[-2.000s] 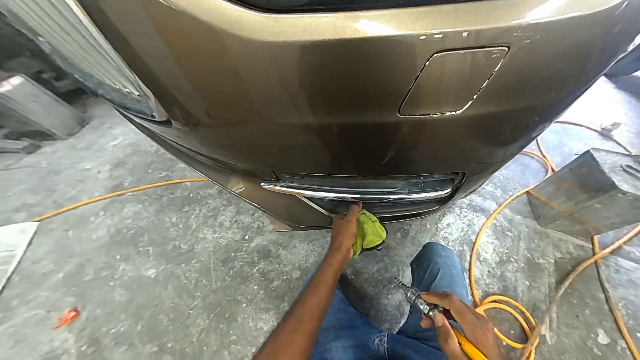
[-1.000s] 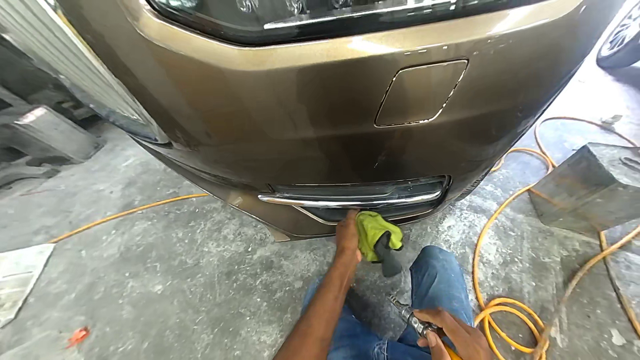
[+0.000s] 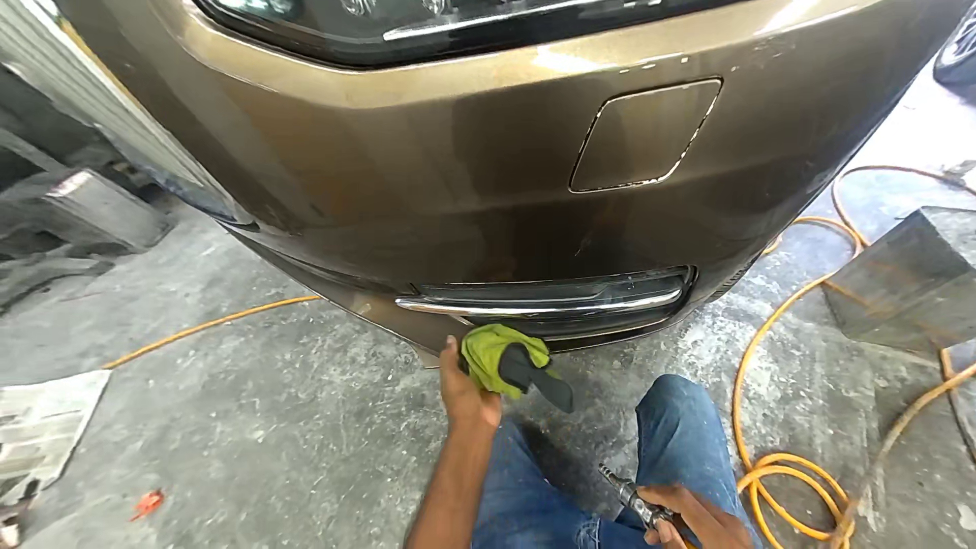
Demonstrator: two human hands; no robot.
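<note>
My left hand holds a bunched yellow-green cloth with a dark grey piece sticking out of it. Cloth and hand are just below the chrome trim strip of the lower recess in a car's brown bumper; whether they touch the bumper I cannot tell. Low in the view, over my right thigh, my right hand grips a metal air blow gun, its nozzle pointing up and left. A square cover outline shows on the bumper above the recess.
An orange air hose loops over the concrete floor at right, beside a grey metal box. More hose runs out from under the bumper at left. Newspaper and a small red-orange scrap lie at lower left.
My left hand and the cloth have come down from the chrome trim and recess, and the dark grey piece shows more. My right hand still holds the blow gun. The view has shifted slightly.
</note>
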